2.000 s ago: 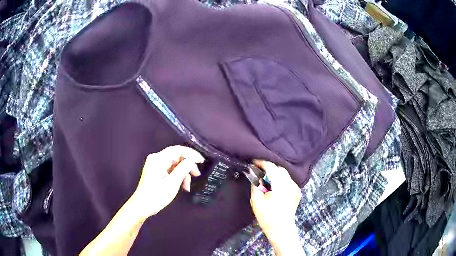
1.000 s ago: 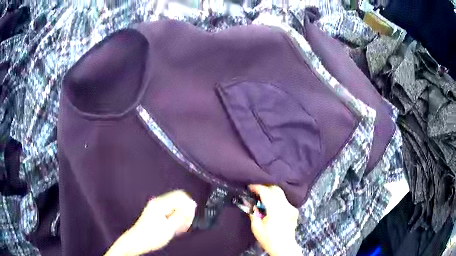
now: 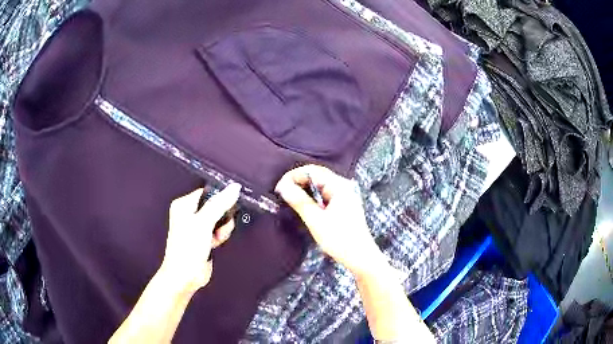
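Observation:
The purple inner side of a jacket (image 3: 144,195) fills the middle of the view, with a rounded pocket bag (image 3: 296,101) and a narrow plaid seam strip (image 3: 158,142) running down to my hands. My left hand (image 3: 205,218) is at the lower part of the strip, its fingers closed on the strip and a dark piece beside it. My right hand (image 3: 326,205) is at the strip's lower end, fingers bent, with small dark snips (image 3: 314,191) held inside it. A small pale round mark (image 3: 246,218) shows between the hands.
Plaid fabric (image 3: 403,222) borders the purple on the right. A heap of speckled grey garments (image 3: 538,87) lies at the upper right, with black garments (image 3: 538,235) below. A blue bin (image 3: 542,310) holding plaid pieces stands at the lower right.
The garment has shifted left and up in view, showing more of the blue bin. My left hand has come to the strip. The dark label between my hands no longer shows openly.

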